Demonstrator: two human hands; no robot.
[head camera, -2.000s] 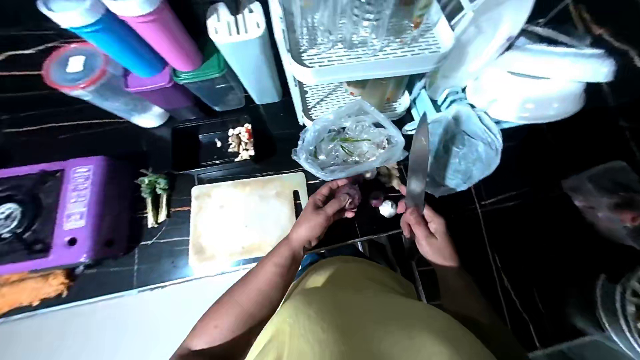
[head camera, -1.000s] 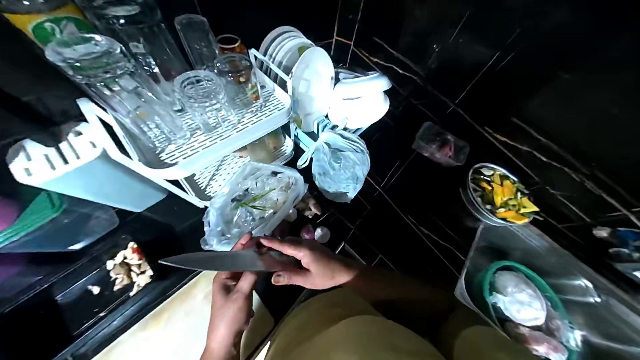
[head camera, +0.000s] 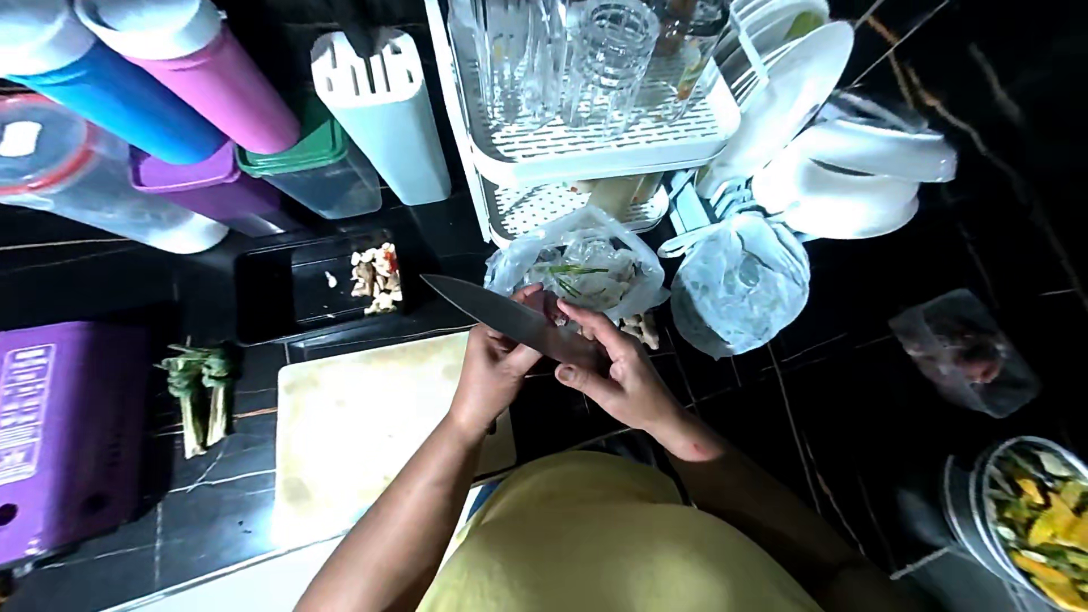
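Note:
My right hand (head camera: 625, 374) grips a kitchen knife (head camera: 501, 314), its blade pointing to the upper left across my other hand. My left hand (head camera: 497, 365) holds a small purplish onion or shallot (head camera: 548, 306), partly hidden by the blade and fingers. Just beyond both hands lies an open plastic bag (head camera: 586, 263) with green scraps in it. A pale cutting board (head camera: 365, 433) lies to the left, partly under my left forearm. Pieces of ginger or a similar root (head camera: 642, 330) show beside my right fingers.
A black tray (head camera: 289, 289) holds chopped pieces. Knotted green stalks (head camera: 200, 395) lie near a purple portable stove (head camera: 72, 442). A white dish rack (head camera: 595, 161) with glasses stands behind the bag. Rightward are a bag-lined container (head camera: 739, 285), a plastic packet (head camera: 965, 353) and a bowl of cut vegetables (head camera: 1041, 518).
Two seconds ago my hands were apart, the knife upright in my right hand; now they are together, with the blade over my left hand. The view swung right and back.

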